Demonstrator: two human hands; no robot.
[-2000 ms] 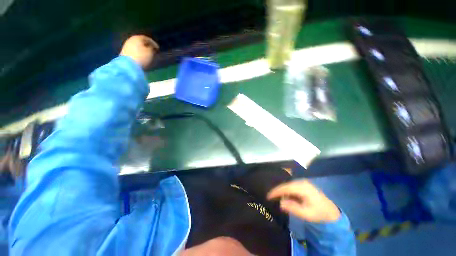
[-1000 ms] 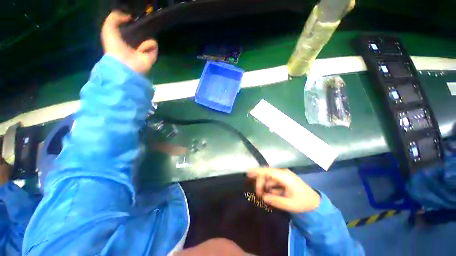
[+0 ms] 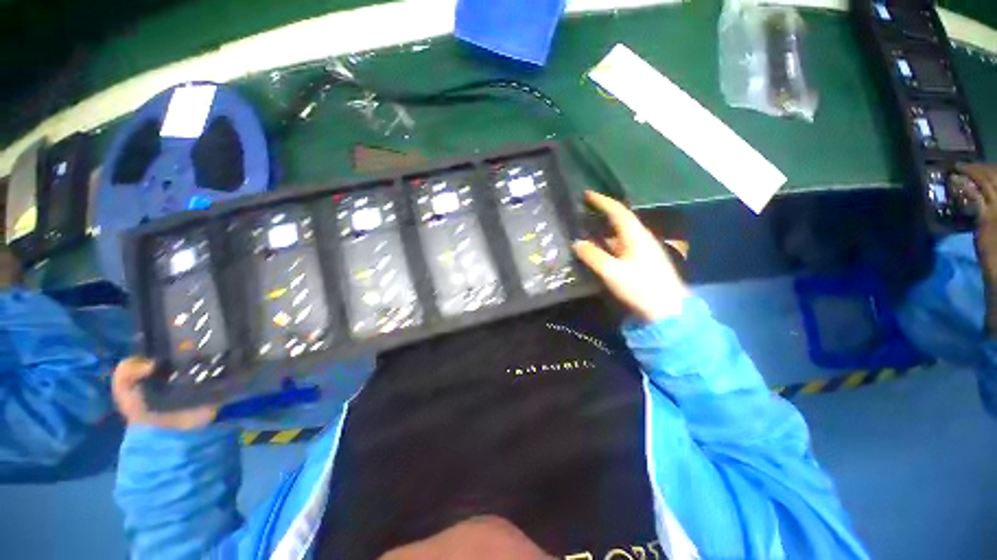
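Observation:
A long black assembly tray (image 3: 328, 181) with five phone housings (image 3: 368, 268) side by side is held in front of my body, at the bench's near edge. It slants, its left end nearer to me. Each housing shows a bright pale square near its top and small silver and orange spots. My left hand (image 3: 164, 399) grips the tray's lower left corner. My right hand (image 3: 629, 257) holds the tray's right end, with the thumb and fingers at its edge. No tweezers can be made out in either hand.
A blue component reel (image 3: 246, 148) lies behind the tray's left end. Beyond are a black strip (image 3: 497, 85), white strip (image 3: 689, 126), clear bag (image 3: 760, 60) and blue bin (image 3: 511, 24). Another person's hand (image 3: 975, 197) touches a second tray (image 3: 927, 77) at right.
The left hand has come down from the far left of the bench with the tray. The right hand has moved to the tray's right end. The view has shifted, and the reel now shows clearly.

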